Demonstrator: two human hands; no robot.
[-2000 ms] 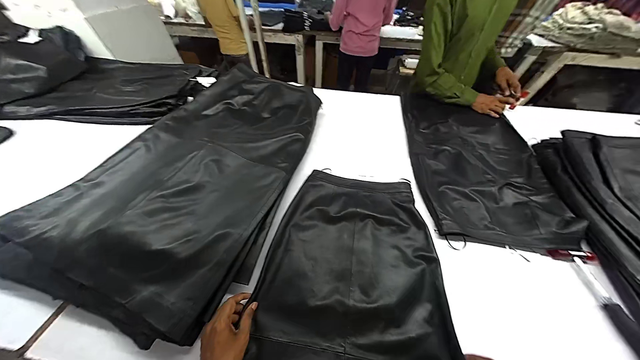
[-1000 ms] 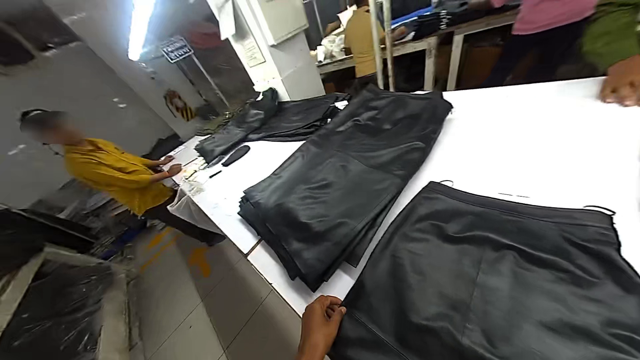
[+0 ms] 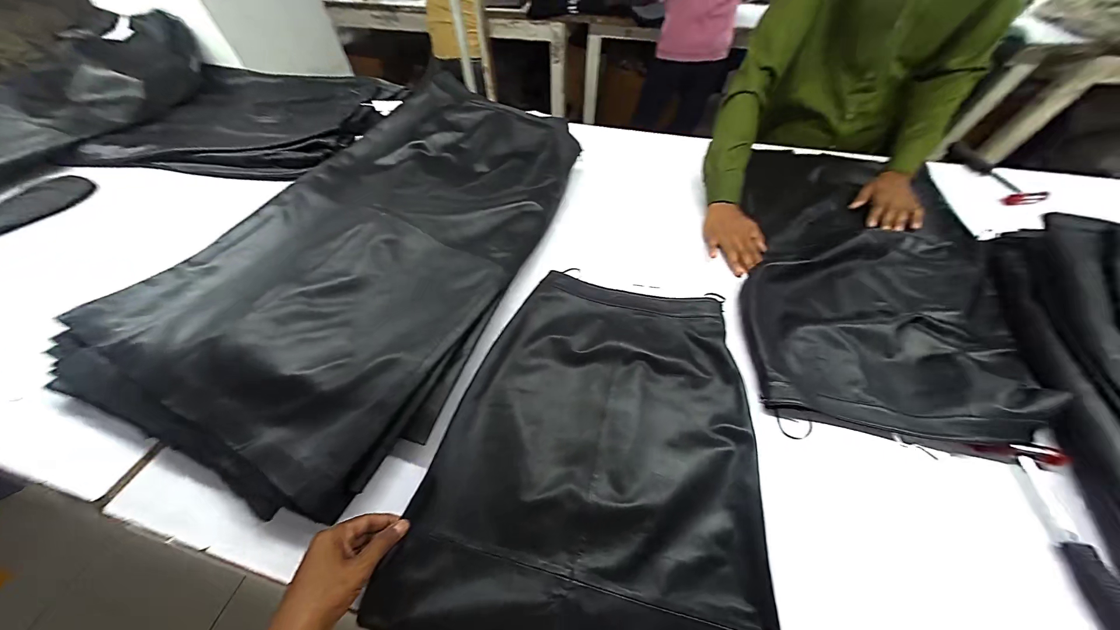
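A black leather skirt (image 3: pixel 595 420) lies flat on the white table, its waistband away from me and a thin loop at each waistband end. My left hand (image 3: pixel 346 560) pinches the skirt's left edge near the bottom of the view between thumb and fingers. My right hand is out of view. Left of this skirt lies a stack of black leather skirts (image 3: pixel 315 306). Across the table, a co-worker in a green shirt rests both hands on another black leather skirt (image 3: pixel 884 324), whose waistband faces me.
More black leather garments lie at the back left (image 3: pixel 236 122) and the right edge (image 3: pixel 1085 297). Red-handled tools lie beside the co-worker's skirt (image 3: pixel 1024 198) and near its waistband (image 3: pixel 1032 453). A white pillar (image 3: pixel 271 35) stands behind. The tiled floor (image 3: pixel 114 551) shows at lower left.
The co-worker's hands, together over a red tool two seconds ago, now lie apart on the skirt. The view swung left and back. My left hand stays at the skirt's edge.
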